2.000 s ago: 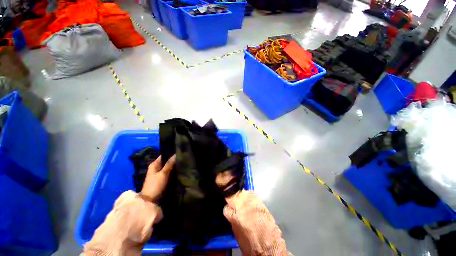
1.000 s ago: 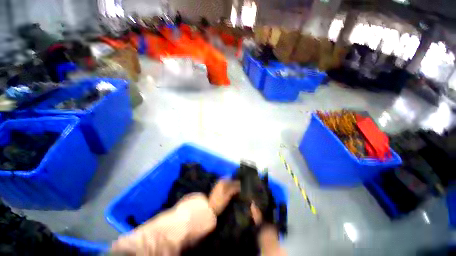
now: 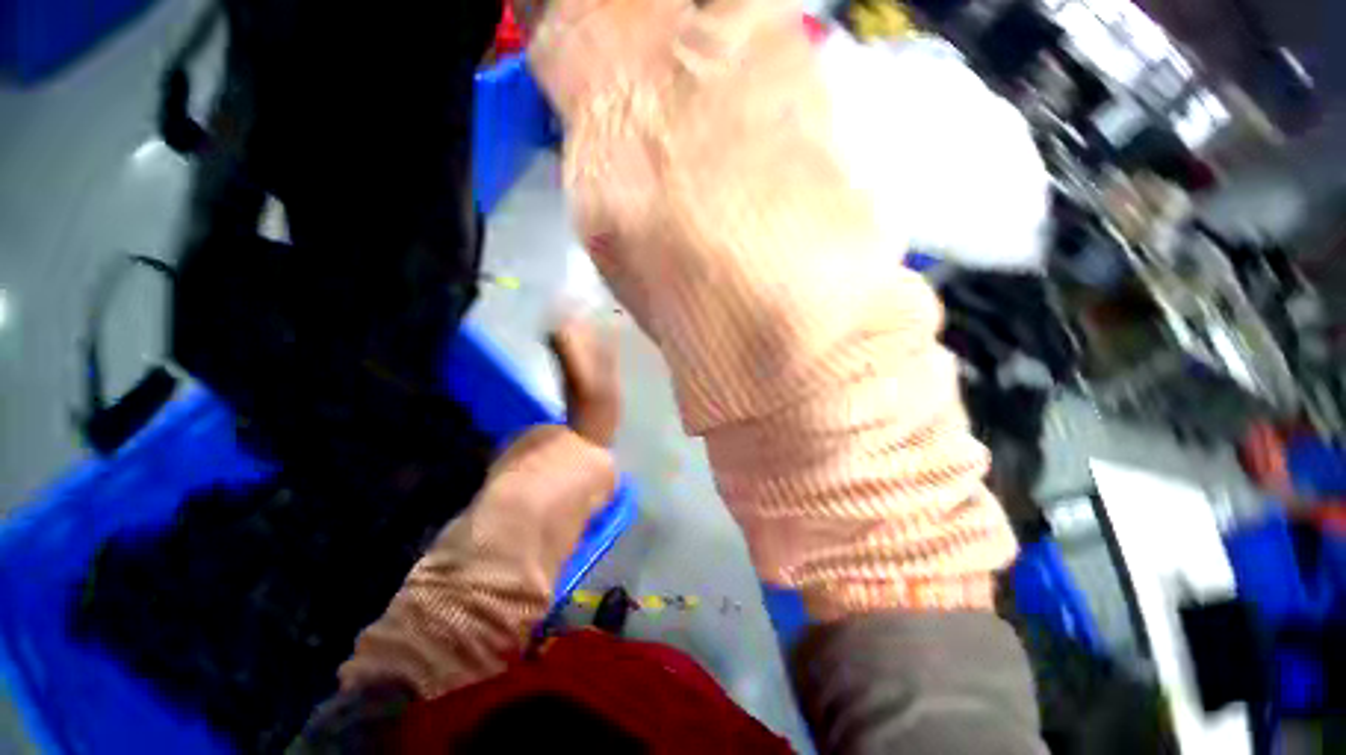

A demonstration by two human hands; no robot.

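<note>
A large dark, nearly black fabric piece (image 3: pixel 354 192) hangs from the top edge down over the blue bin (image 3: pixel 45 546) at the lower left, with thin strips dangling at its left side. More dark pieces (image 3: pixel 177 605) lie in the bin. My left hand (image 3: pixel 589 372) is blurred, right of the hanging fabric and above the bin's right rim. Whether it grips anything cannot be told. My right arm in its pale orange sleeve is raised across the middle. My right hand is beyond the top edge, so its hold is hidden.
A bulging white cover (image 3: pixel 945 155) is at the upper middle, with dark pieces (image 3: pixel 1004 339) below it. A white worktable (image 3: pixel 1159 568) stands at the right, with a black stack (image 3: pixel 1222 649) beside its edge. Part of another blue bin (image 3: pixel 509 133) shows behind my arms.
The view has swung right and down. The dark fabric now rises high out of the bin to the top edge. My right arm has risen, and its hand has left the picture.
</note>
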